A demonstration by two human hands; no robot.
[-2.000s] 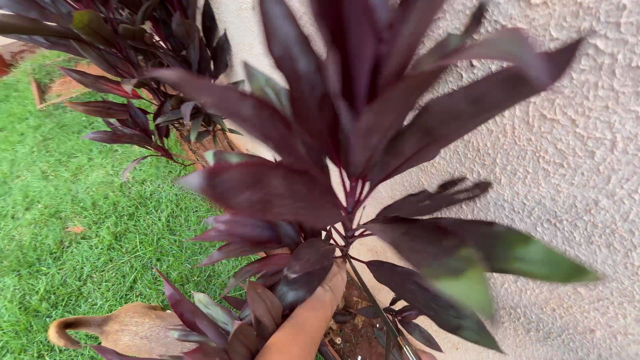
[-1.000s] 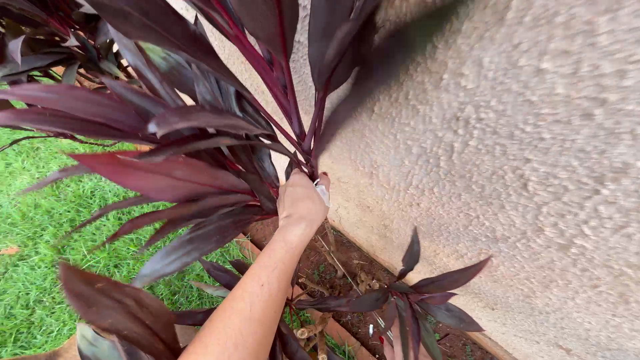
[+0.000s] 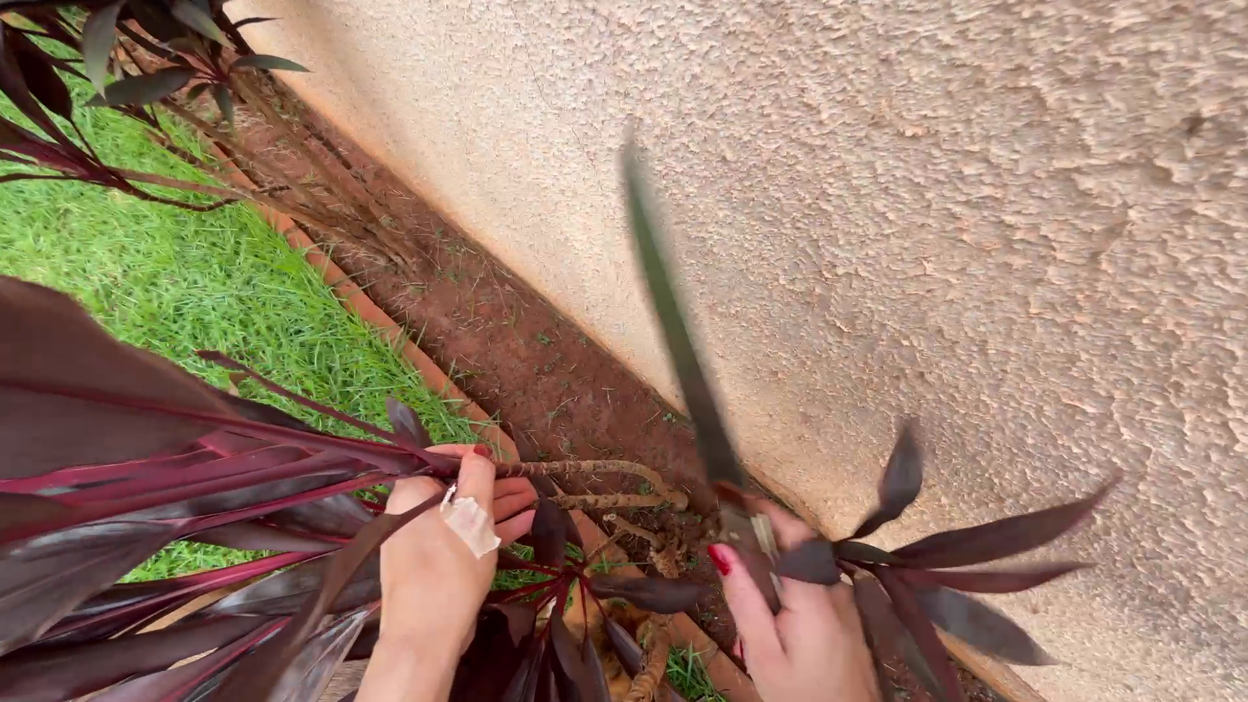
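My left hand (image 3: pixel 439 556), with a strip of white tape on a finger, is closed around the upper stem of a dark purple-leaved plant (image 3: pixel 322 458), whose leaves spread to the left. From its fingers the ringed bare stem (image 3: pixel 585 468) runs right and bends down to the soil. In my right hand (image 3: pixel 799 624) is a long-bladed knife or machete (image 3: pixel 673 312), held by its handle with the blurred blade pointing up along the wall. Dark leaves of a smaller plant (image 3: pixel 955 575) lie beside and partly over the right hand.
A rough plastered wall (image 3: pixel 926 244) rises along the right. Between it and the grass (image 3: pixel 263 302) runs a strip of red soil (image 3: pixel 507 351), edged with bricks (image 3: pixel 361 302). Another purple plant (image 3: pixel 146 88) stands at the upper left; more leaves (image 3: pixel 556 595) are low in the middle.
The left hand holds the stem lower in view, and the plant's top now leans left away from the wall. My right hand has come into clear view with the blade. The view has shifted toward the soil.
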